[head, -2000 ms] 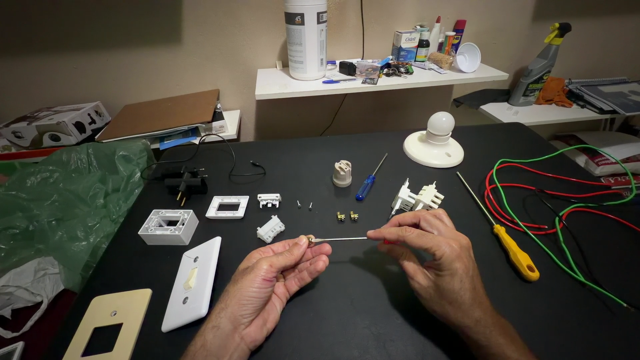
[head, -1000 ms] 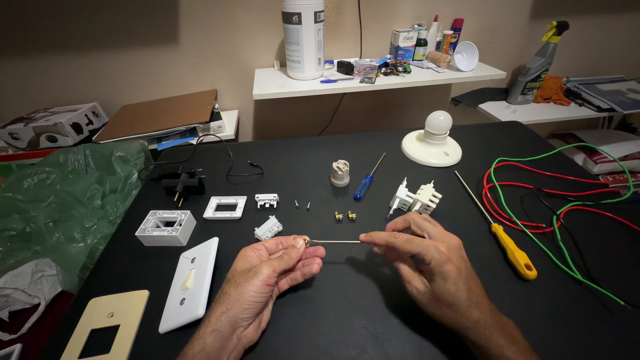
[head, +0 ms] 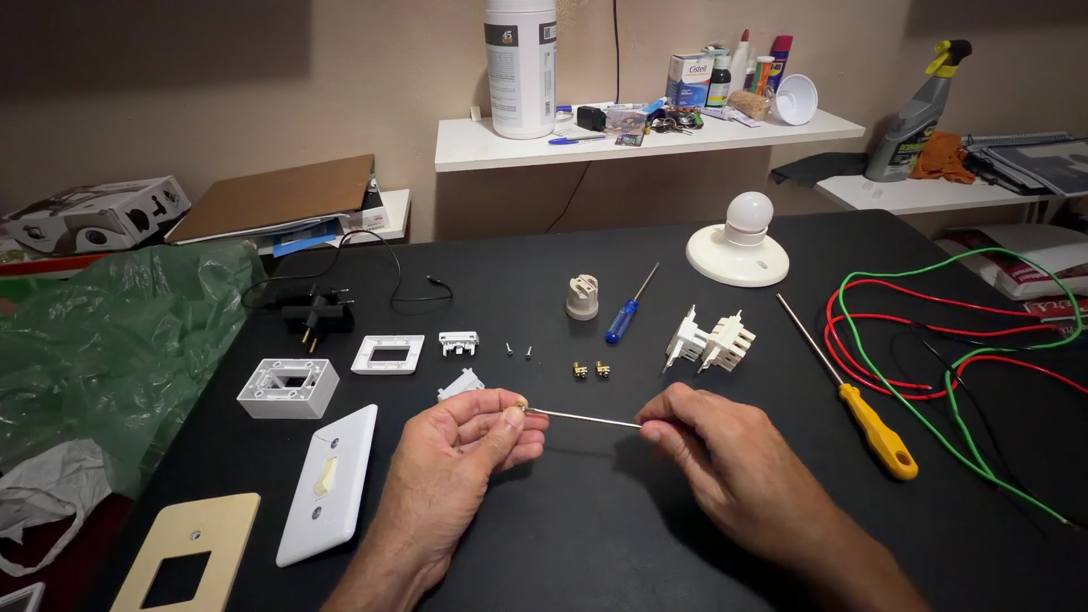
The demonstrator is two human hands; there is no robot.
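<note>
My left hand (head: pixel 467 442) pinches a tiny brass-coloured part (head: pixel 522 405) between thumb and fingertips, mostly hidden. A thin metal screwdriver shaft (head: pixel 586 418) runs from that part to my right hand (head: pixel 722 450), whose fingers close on its other end; the handle is hidden. Beyond my left fingertips lie a white plastic module (head: pixel 461 384), partly covered, another white module (head: pixel 459 342) and two small screws (head: pixel 519 351). Two brass terminals (head: pixel 591 371) lie beyond the shaft. Farther back are a ceramic lamp socket (head: pixel 583 297) and a blue-handled screwdriver (head: pixel 624 319).
White switch mechanisms (head: pixel 710 342), a yellow-handled screwdriver (head: pixel 875 429) and green and red wires (head: pixel 850 348) are at right. At left lie a white box (head: pixel 289 389), a frame (head: pixel 388 354), a switch plate (head: pixel 330 484), a beige plate (head: pixel 225 527) and black plugs (head: pixel 316 319). A bulb holder (head: pixel 738 255) stands behind.
</note>
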